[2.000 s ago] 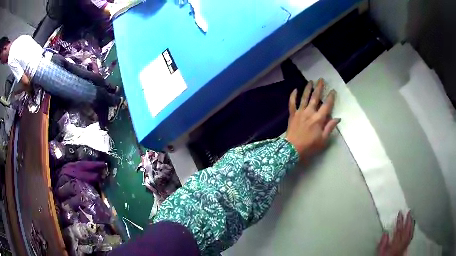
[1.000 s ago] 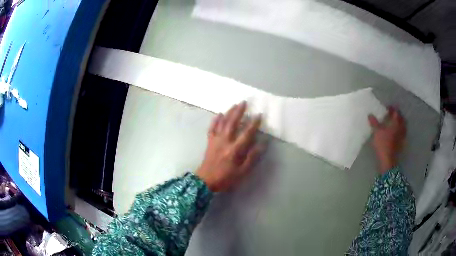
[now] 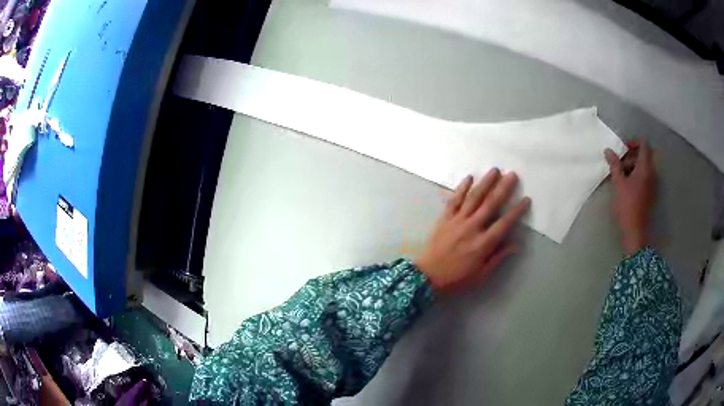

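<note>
A white fabric piece (image 3: 381, 131) lies flat on the pale grey-green table. Its narrow end reaches over the dark belt to the mouth of the blue machine, and its wide angled end lies at the right. My left hand (image 3: 476, 230) rests with spread fingers on the lower edge of the wide part, holding nothing. My right hand (image 3: 633, 186) has thumb and fingers at the far right corner of the piece and pinches it. Whether an interlining layer lies on the piece cannot be told.
The blue machine cover (image 3: 75, 143) with a white label stands at the left, with a dark belt (image 3: 186, 174) beside it. A long white cloth strip (image 3: 556, 71) lies along the far table edge. Scraps (image 3: 103, 365) lie at the lower left.
My left hand has slid right along the piece from its middle to its wide part. My right hand has closed on the corner. The view has shifted slightly.
</note>
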